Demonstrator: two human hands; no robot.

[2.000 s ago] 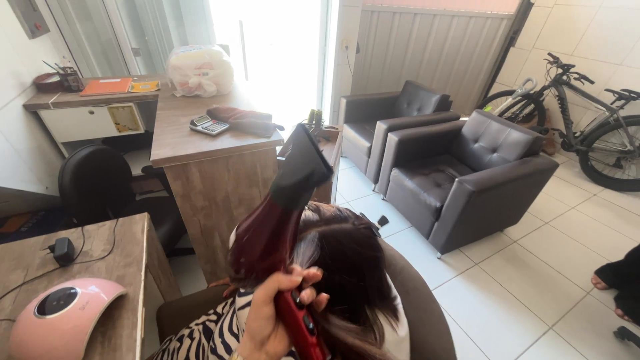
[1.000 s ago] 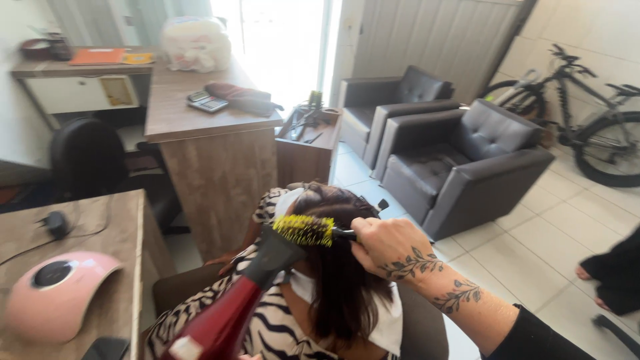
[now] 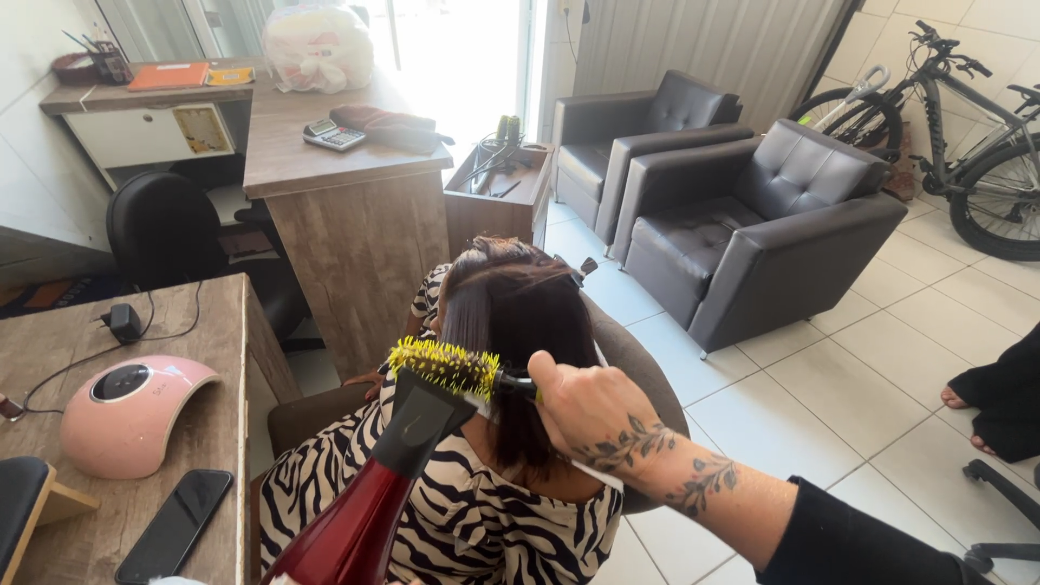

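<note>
My right hand [image 3: 597, 410], with a leaf tattoo along the wrist and forearm, grips the handle of a round hairbrush [image 3: 443, 366] with yellow bristles. The brush lies against the lower hair on the left side of a seated person's head [image 3: 524, 317]. Just below it, the black nozzle of a dark red hair dryer [image 3: 349, 520] points up at the bristles. Only a sliver of my left hand [image 3: 404, 582] shows at the bottom edge by the dryer; its grip is mostly hidden. A dark clip [image 3: 578, 272] holds hair at the head's right side.
A wooden table [image 3: 191, 325] at left bears a pink nail lamp [image 3: 134, 414], a phone [image 3: 175, 524] and an adapter [image 3: 122, 322]. Ahead are a desk [image 3: 349, 175], an open drawer [image 3: 496, 207] with tools, and armchairs [image 3: 764, 236]. Another person's feet [image 3: 955, 396] are at right.
The dryer, upright over the head two seconds ago, is now low at the brush. My right hand and the brush came into view, then moved down the hair from near the crown.
</note>
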